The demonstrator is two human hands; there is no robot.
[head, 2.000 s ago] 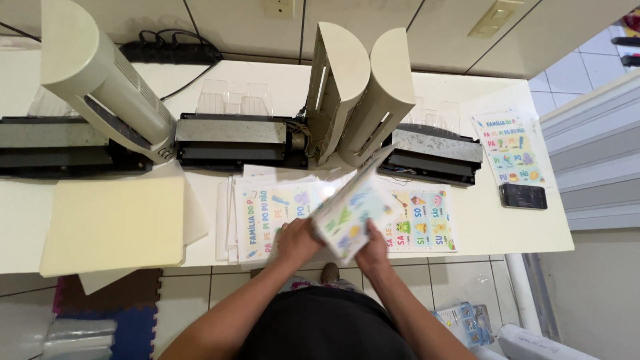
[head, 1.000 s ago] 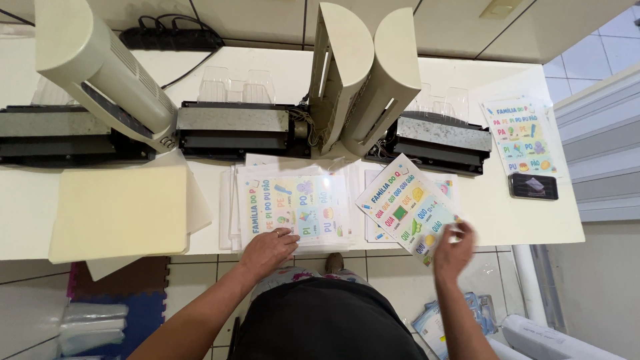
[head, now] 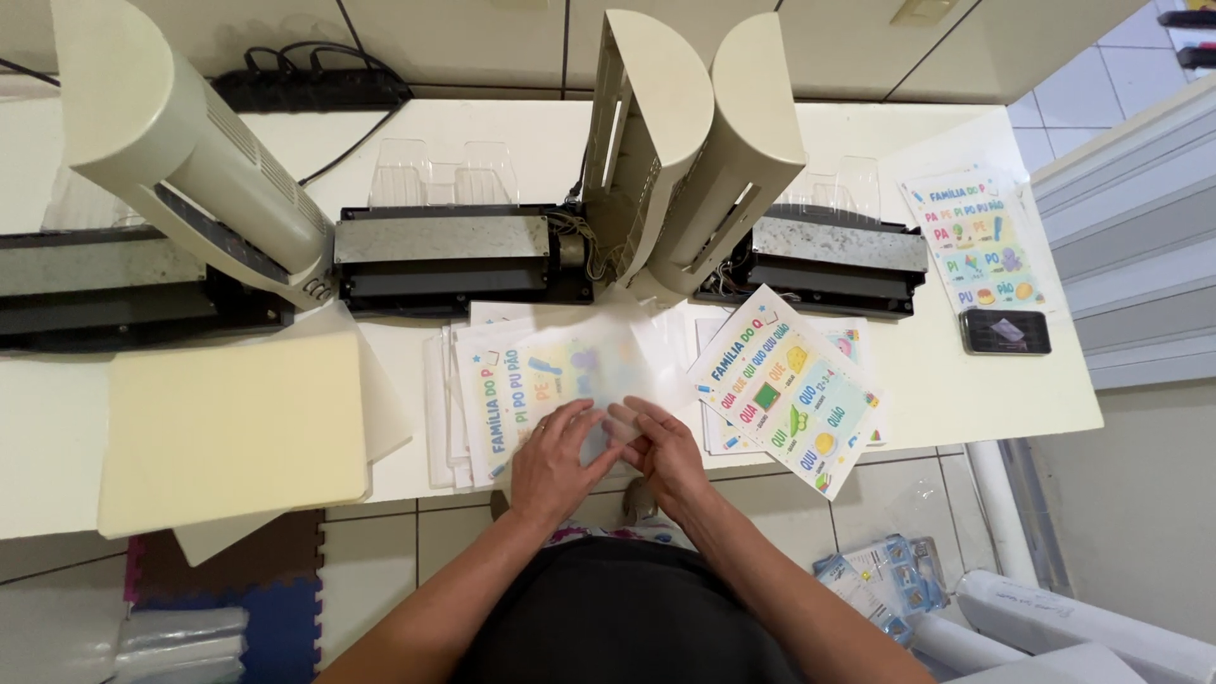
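My left hand (head: pixel 559 463) rests on a translucent plastic sheet (head: pixel 617 366) over a printed letter "P" syllable sheet (head: pixel 494 408). At that sheet's near right corner, my right hand (head: pixel 657 446) pinches the plastic between its fingers. Other plastic-covered sheets lie beneath and stick out at the left. A printed "Q" syllable sheet (head: pixel 790 391) lies tilted to the right of my right hand, on top of another stack of printed sheets (head: pixel 712 432).
Behind the sheets stand laminating machines (head: pixel 442 237) with covers (head: pixel 665 104) raised on end. A pale yellow stack (head: pixel 233 427) lies at the left edge. On the right are a phone (head: pixel 1007 332) and another printed sheet (head: pixel 983 237). A power strip (head: pixel 304 88) sits behind.
The "Q" sheet, in my right hand a second ago, now lies on the right stack. My right hand has moved left to the plastic over the "P" sheet, beside my left hand.
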